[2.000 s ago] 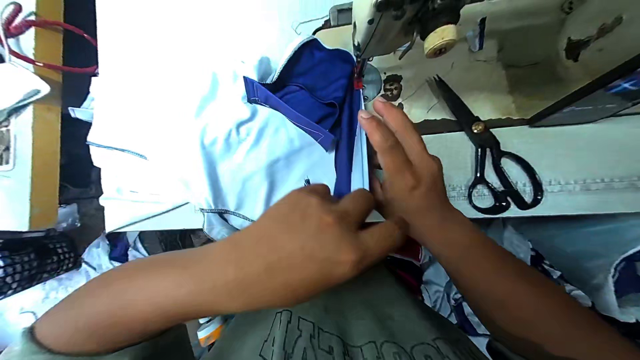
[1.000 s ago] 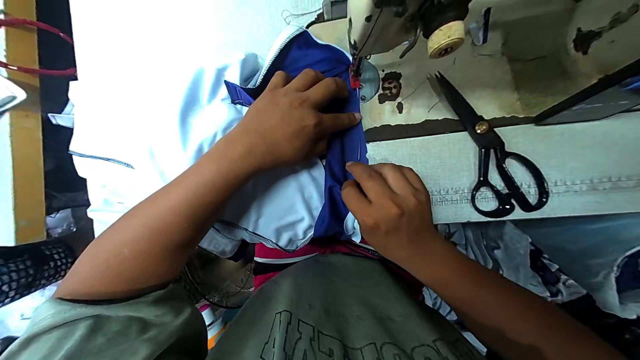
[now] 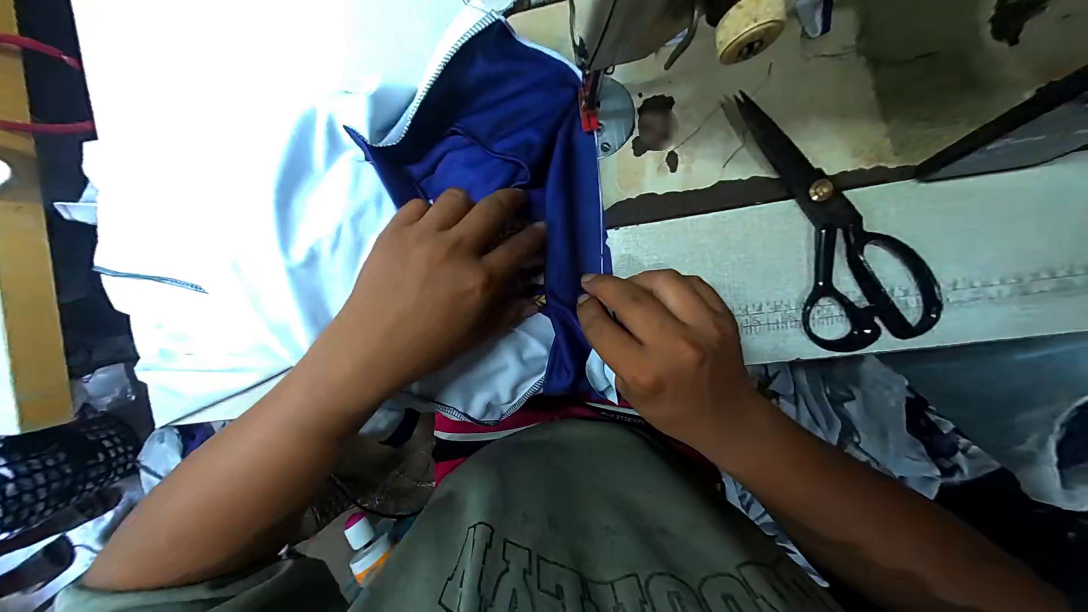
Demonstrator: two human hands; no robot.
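White and blue fabric [image 3: 574,195] runs up to the red-marked presser foot [image 3: 588,112] of a sewing machine [image 3: 629,30]. My left hand [image 3: 450,263] lies on the blue part, fingers spread, the fingertips partly hidden in its folds. Thumb and forefinger of my right hand [image 3: 663,340] pinch the blue fabric's right edge, below the presser foot. An overlocked edge shows along the white cloth [image 3: 221,187] beside the blue. Black-handled fabric shears [image 3: 829,212] lie to the right of my right hand, blades slightly apart, touching neither hand.
A yellow-edged board [image 3: 34,255] stands at the far left, with red cord over it. Below it is a black mesh basket [image 3: 68,467]. Cloth scraps [image 3: 867,416] hang or lie beneath the table's front edge at right. A dark-edged object [image 3: 1011,127] sits at the right.
My left hand has moved down from the upper blue fabric, uncovering its folds. My right hand, flatter against the edge a second ago, now pinches it slightly lower.
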